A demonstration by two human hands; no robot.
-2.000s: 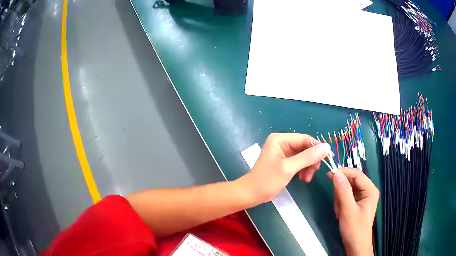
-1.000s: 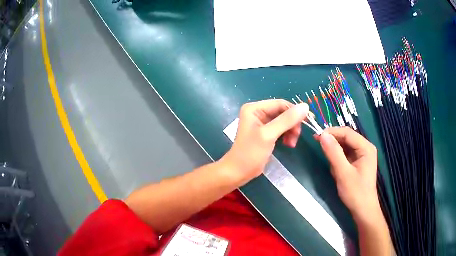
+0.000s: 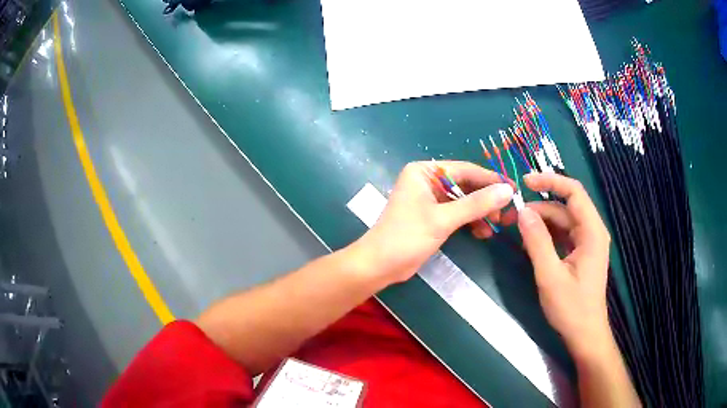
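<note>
My left hand (image 3: 434,211) holds a few core wires (image 3: 449,182) with orange, red, blue and white parts between thumb and fingers. My right hand (image 3: 566,247) pinches a white wire marker (image 3: 518,199) where cores fan out, beside my left fingertips. The cable below it is hidden by my right hand. A smaller cable group (image 3: 536,131) with coloured cores and white markers lies just beyond my hands. The main cable bundle (image 3: 650,223) lies to the right, its black jackets running toward me and its coloured tips pointing away.
A white paper sheet (image 3: 462,48) lies at the back. A flat silver-white strip (image 3: 462,291) runs along the near table edge, partly under my left hand. A dark object (image 3: 187,5) is at the far left of the green bench. Blue plastic shows at the far right edge.
The view has shifted, so the bench things sit higher and further left. Coloured cores now lie in my left hand, where pale cores were spread before. My right fingers have closed in toward my left fingertips.
</note>
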